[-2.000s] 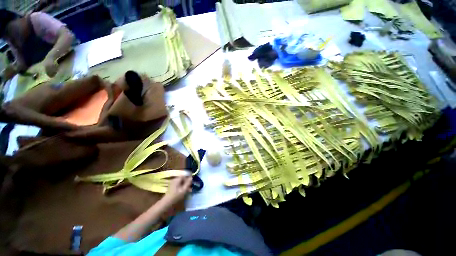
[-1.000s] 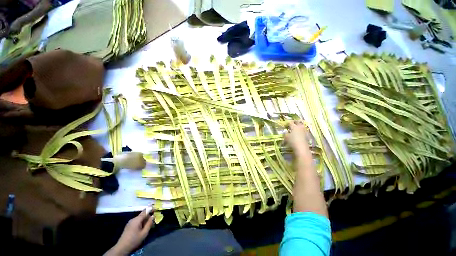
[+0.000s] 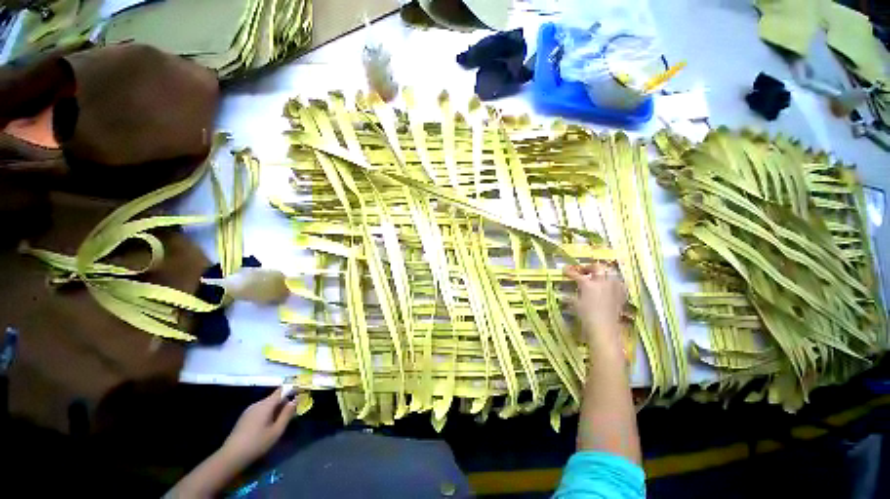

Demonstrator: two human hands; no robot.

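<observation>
Long yellow-olive strips [image 3: 468,283] lie criss-crossed in a wide pile, their ends overhanging the table's front edge. My right hand [image 3: 599,292] is over the pile's right part, its fingertips pinching the right end of a long diagonal strip [image 3: 439,195]. My left hand [image 3: 262,421] is at the table edge by the pile's front left corner. A small white spot shows at its fingertips; whether it holds anything is unclear. A translucent squeeze bottle [image 3: 256,286] lies left of the pile against a black item [image 3: 213,317].
A second strip pile [image 3: 781,263] lies right. Loose strips [image 3: 127,278] rest on brown sheet material [image 3: 88,370] at left. Behind the main pile stand a small pale bottle [image 3: 379,73], black cloth [image 3: 496,63] and a blue tray [image 3: 586,102] with plastic and a pot.
A hand near the loose strips is gone from there; my left hand is now at the table edge. My right hand came over the pile, then moved slightly toward me. The view shifted right.
</observation>
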